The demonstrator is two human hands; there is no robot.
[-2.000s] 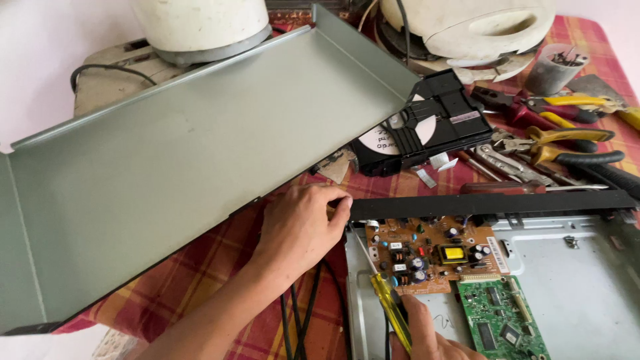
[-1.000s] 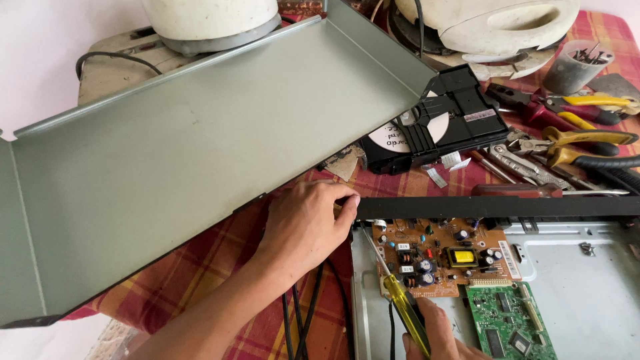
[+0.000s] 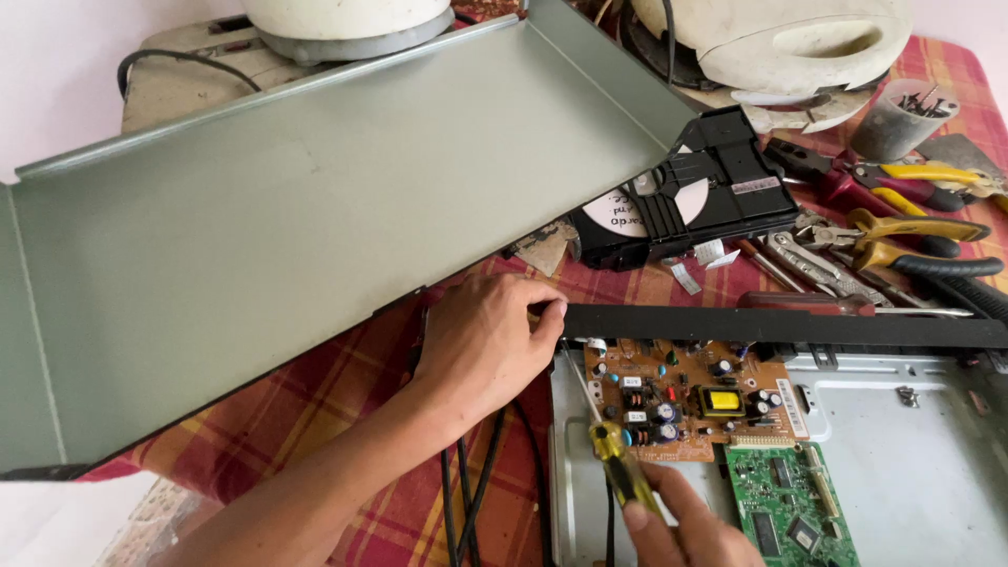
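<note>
My left hand point(image 3: 496, 339) grips the left end of a black plastic front panel point(image 3: 772, 324) of an opened player chassis point(image 3: 906, 472), between thumb and bent fingers. My right hand point(image 3: 681, 520), at the bottom edge, holds a screwdriver by its yellow and black handle point(image 3: 622, 465). The blade points up and left to the chassis corner just below my left fingers; what the tip touches cannot be told. A brown power board point(image 3: 685, 394) lies beside the blade, with a green circuit board point(image 3: 787, 496) below it.
A grey metal cover point(image 3: 331, 205) leans across the left. Behind the panel are a black disc drive point(image 3: 717, 189), pliers point(image 3: 906, 228), a red-handled screwdriver point(image 3: 803, 303) and a cup of screws point(image 3: 906, 118). Black cables point(image 3: 472, 488) hang left of the chassis. White appliances point(image 3: 772, 39) stand behind.
Both hands keep nearly the same places, the left on the panel's end and the right on the screwdriver. The right hand's fingers have shifted slightly around the handle.
</note>
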